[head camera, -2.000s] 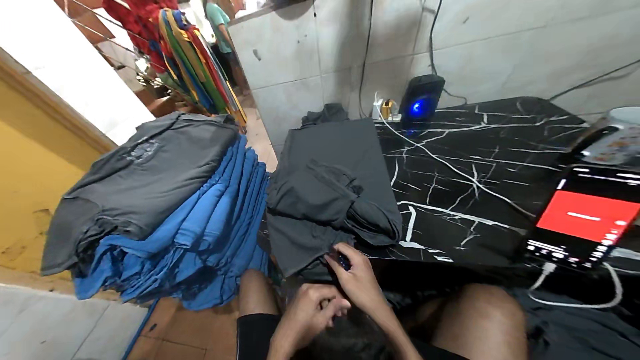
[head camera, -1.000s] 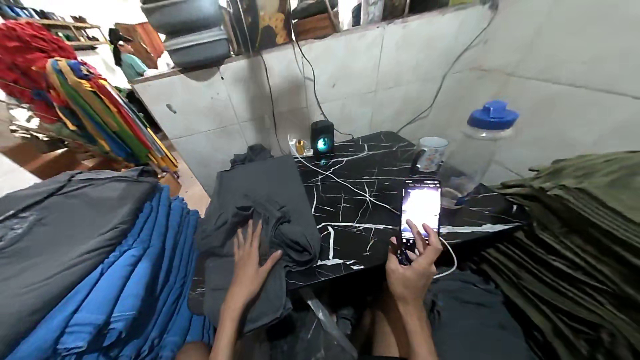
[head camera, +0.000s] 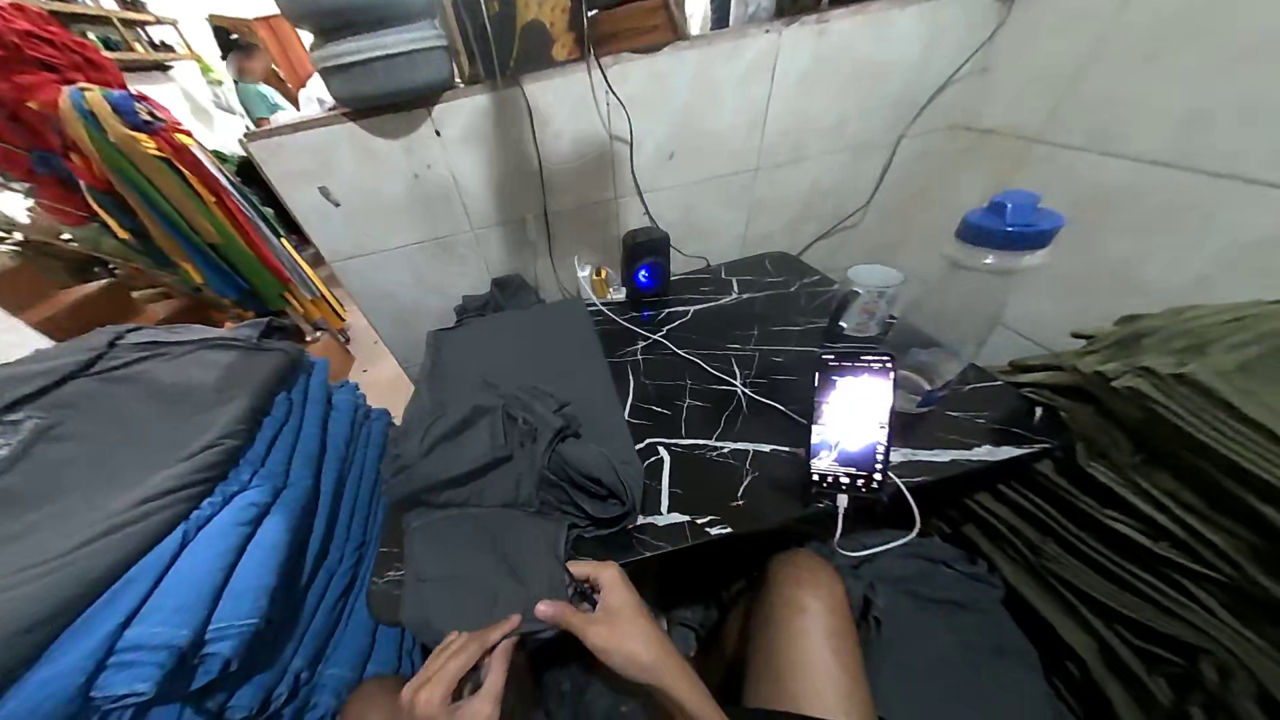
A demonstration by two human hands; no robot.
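Note:
A dark grey garment (head camera: 520, 350) lies on the black marble-patterned table (head camera: 700, 410), its near end reaching the table's edge. At that near end my left hand (head camera: 465, 670) has its fingertips at the cloth's lower edge. My right hand (head camera: 620, 625) is at the garment's lower right corner, thumb and fingers around something small and dark that I cannot make out. Whether the left fingers pinch the cloth cannot be told. To the right, a lit phone (head camera: 852, 425) stands at the table's front edge with a white cable plugged in.
Stacked blue cloth (head camera: 260, 560) with a grey garment (head camera: 130, 450) on top is at left. Olive green garments (head camera: 1190, 430) are piled at right. A small speaker (head camera: 646, 265), a cup (head camera: 870, 300) and a clear blue-lidded jug (head camera: 960, 300) stand on the table. A person (head camera: 262, 85) is beyond the low wall.
My right hand has left the phone and come to the garment's corner. My left hand has moved from on top of the garment down to its near edge.

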